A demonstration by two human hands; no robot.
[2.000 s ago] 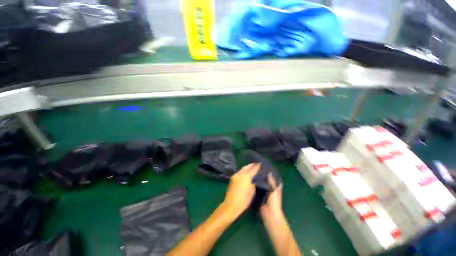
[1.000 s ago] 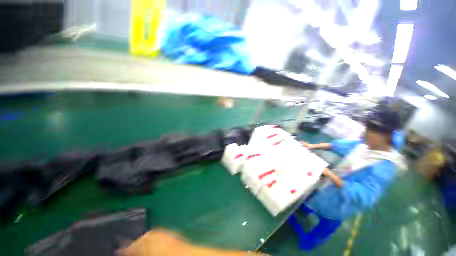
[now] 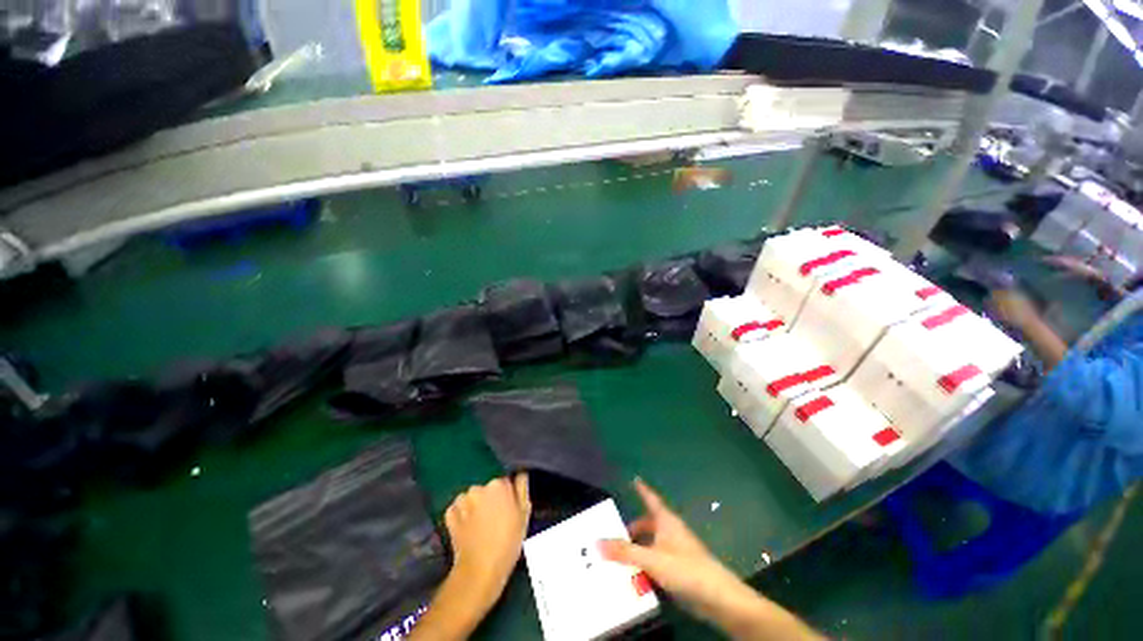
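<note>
A white product box (image 3: 583, 579) with a red mark lies at the mouth of a flat black mailing bag (image 3: 542, 432) on the green bench. My left hand (image 3: 489, 532) grips the bag's open edge, left of the box. My right hand (image 3: 662, 551) is on the box's right side, thumb on its top face and index finger extended. The box's far edge meets the dark opening of the bag. Another flat black bag (image 3: 345, 538) with white print near its lower edge lies to the left.
Filled black mailers (image 3: 453, 348) line the back of the bench. Stacked white boxes (image 3: 834, 357) with red bands stand at the right. Behind them a person in blue (image 3: 1065, 413) reaches over the bench. A metal-railed shelf (image 3: 414, 138) holds a yellow sign (image 3: 392, 44) and blue cloth (image 3: 583, 35).
The view swung right and then partly back. My hands have gone from a bag near the back row to another bag and a white box nearer me.
</note>
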